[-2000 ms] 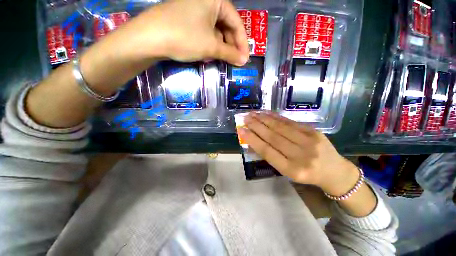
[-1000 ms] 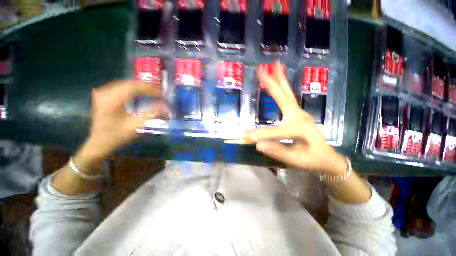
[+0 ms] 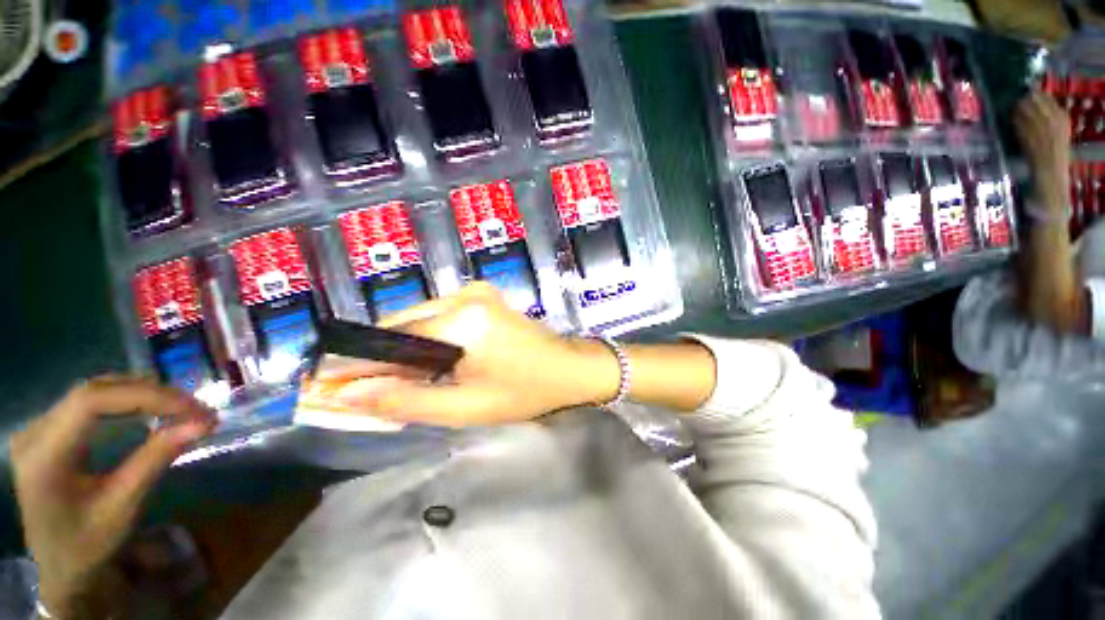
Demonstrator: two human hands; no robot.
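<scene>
A clear blister tray (image 3: 660, 285) holds two rows of red-and-black display modules. Clear film with blue print (image 3: 261, 412) lies over the black screens of several near-row modules and reaches past the tray's near edge. My left hand (image 3: 103, 466) is at the near left corner, thumb and finger pinched at the film's left end; the fingertips are blurred. My right hand (image 3: 467, 369) is over the near edge, right of my left hand, and grips a dark card (image 3: 388, 348) with an orange and white edge. The near-row module at the far right (image 3: 594, 224) shows blue marks below its screen.
A blue-printed sheet (image 3: 242, 27) lies beyond the tray. A second filled tray (image 3: 751, 297) is on the right on the dark green mat. Another person's hand (image 3: 1042, 133) and sleeve are at the right rear. A round pale grille (image 3: 15, 36) is at the far left rear.
The view has turned and shifted, with the tray now tilted. My hands are at the tray's near left, closer together. My right hand's spread fingers have closed round the dark card.
</scene>
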